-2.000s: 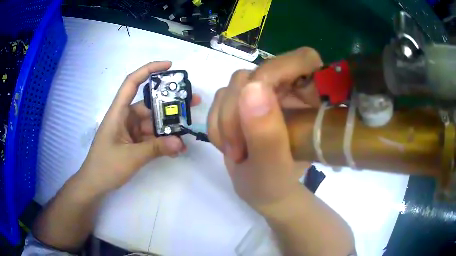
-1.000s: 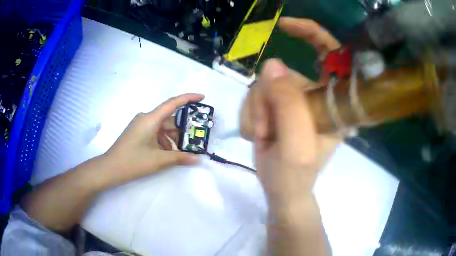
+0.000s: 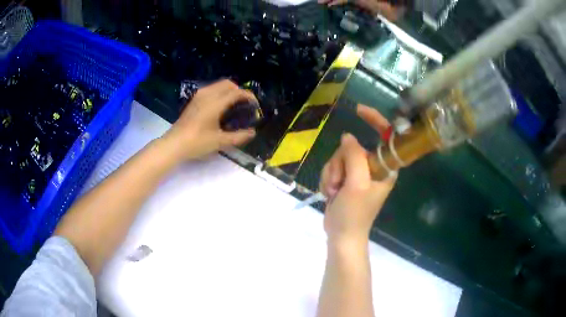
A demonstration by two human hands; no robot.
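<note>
My left hand (image 3: 214,121) is curled around a dark, blurred object, seemingly a power adapter (image 3: 241,116), beyond the far edge of the white work sheet (image 3: 229,247), beside the dark adapter pile (image 3: 291,52). My right hand (image 3: 354,179) is shut on the amber-brown glue gun (image 3: 409,145), its index finger raised off the body. The gun's pale nozzle (image 3: 309,201) points down left over the sheet's far edge. The red knob (image 3: 388,133) is partly hidden by the hand.
A blue perforated basket (image 3: 115,105) full of adapters stands at the left. A yellow-black divider strip (image 3: 313,114) runs across the green surface (image 3: 434,204). A whitish tube (image 3: 484,52) crosses the upper right. A small dull bit (image 3: 140,253) lies on the sheet. Another person's hand (image 3: 378,7) shows at the top.
My left hand has moved forward with the adapter, from above the sheet to the adapter pile. The glue gun is farther from the camera. The view has shifted, showing more of the basket and striped strip.
</note>
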